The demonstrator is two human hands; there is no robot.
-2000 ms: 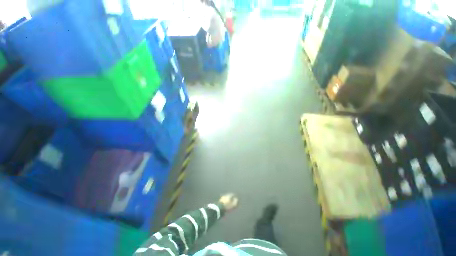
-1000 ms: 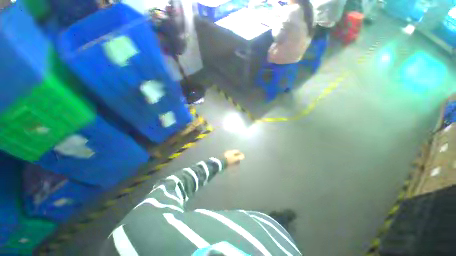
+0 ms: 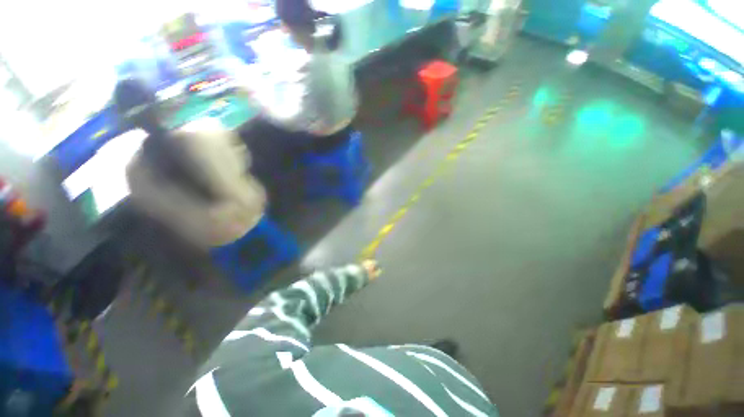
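Note:
My left hand [image 3: 371, 270] shows small and blurred at the end of a green sleeve with white stripes, over the grey floor. Its fingers cannot be made out clearly, and no object can be seen in it. My right hand is not in view. Nothing is being worked on. Nearest in front of me is the grey floor [image 3: 481, 244] with a yellow tape line [image 3: 420, 191].
Two people sit on blue stools [image 3: 257, 254] at a bench on the left. A red stool [image 3: 437, 91] stands beyond them. Brown cartons [image 3: 628, 350] with white labels stand at the lower right. A blue tote [image 3: 28, 342] is at the lower left.
The view has moved along the aisle and turned. The stacked blue and green totes have mostly left the view. The seated people are nearer, and cartons show at the right.

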